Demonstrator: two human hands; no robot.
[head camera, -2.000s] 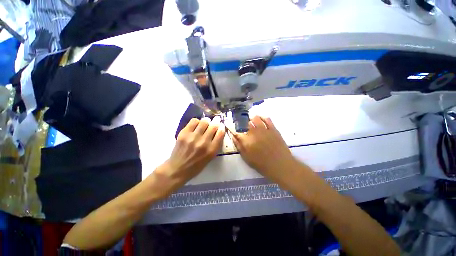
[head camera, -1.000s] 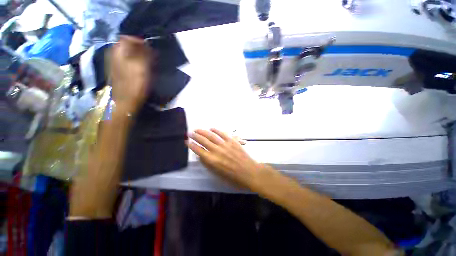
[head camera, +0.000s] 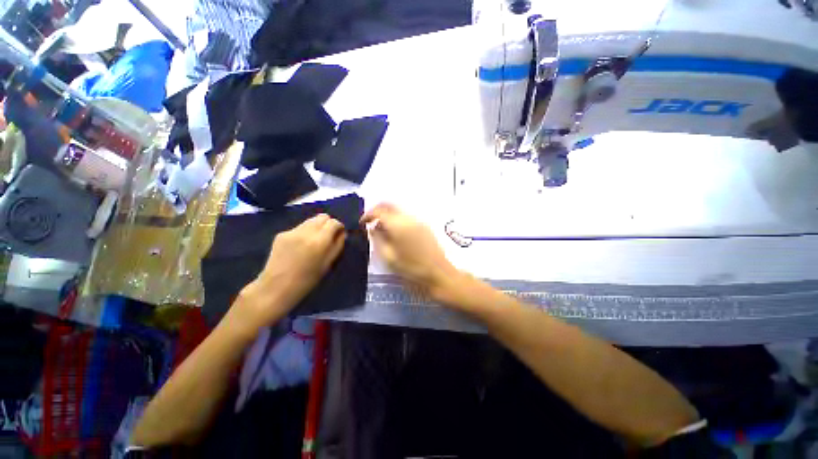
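A flat black cut piece (head camera: 238, 260) lies at the left of the machine, near the table's front edge. My left hand (head camera: 307, 255) rests on it with bent fingers pinching the cloth near its right side. My right hand (head camera: 405, 244) is just right of it, thumb and forefinger closed on its right edge. The fingertips of the two hands are close together but apart. How many layers they hold is hidden. Further black pieces (head camera: 285, 121) lie in a loose heap behind, and a separate small black piece (head camera: 352, 148) lies beside the heap.
The white sewing machine (head camera: 686, 108) stands at the right, its presser foot area (head camera: 511, 146) away from both hands. A curved metal fitting (head camera: 457, 235) sits in the bed right of my right hand. A ruler strip (head camera: 583, 307) runs along the front edge. Glossy yellowish wrapping (head camera: 152, 260) lies left.
Both hands have left the needle area and moved left to the flat black piece. My left hand has come down from the heap. A small black piece now lies apart at the heap's right. The view has shifted left.
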